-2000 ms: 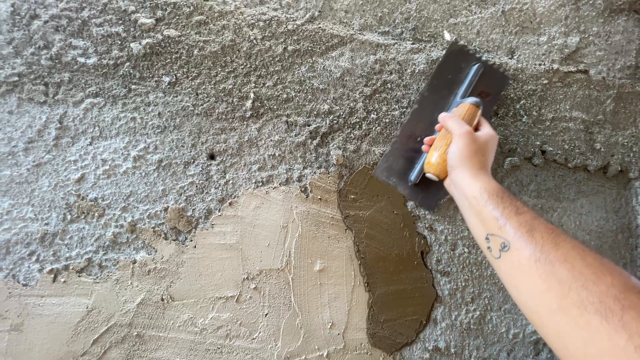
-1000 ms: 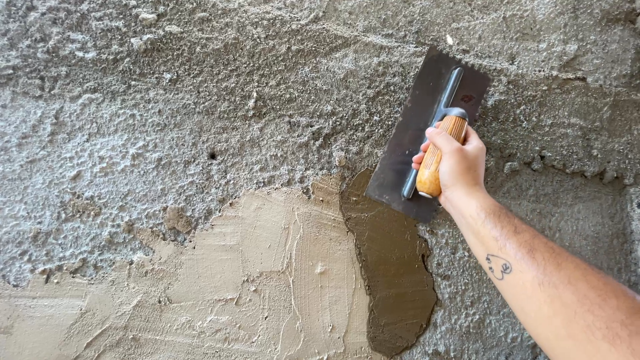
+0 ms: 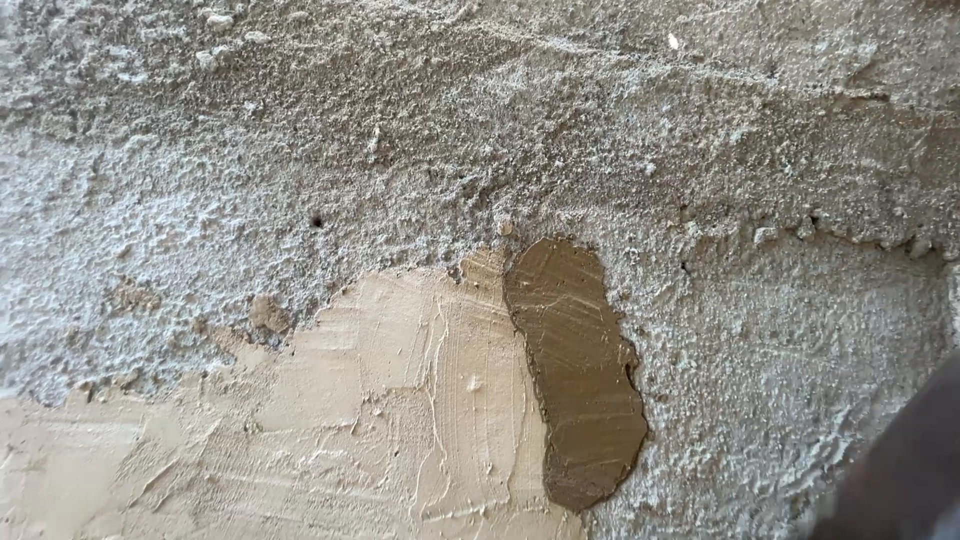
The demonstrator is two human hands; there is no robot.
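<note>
Neither of my hands shows in the head view. At the lower right edge is a dark, blurred shape (image 3: pixel 900 465), cut off by the frame; it may be part of the trowel, but the blur does not settle it. A patch of dark brown wet plaster (image 3: pixel 581 375) lies on the wall right of the middle. Its left side meets a spread of paler, beige plaster (image 3: pixel 360 435) that covers the lower left. The brown patch has fine slanting streaks and a ragged edge.
Rough grey wall (image 3: pixel 420 135) surrounds the plaster above and to the right. It has a small dark hole (image 3: pixel 316 221) left of the middle and a ragged ridge (image 3: pixel 847 236) at the right. A whitish, coarse area (image 3: pixel 112 225) lies at the left.
My right hand, holding the notched trowel by its wooden handle against the wall, has gone out of view. A dark blurred shape has come in at the lower right. The plaster looks unchanged.
</note>
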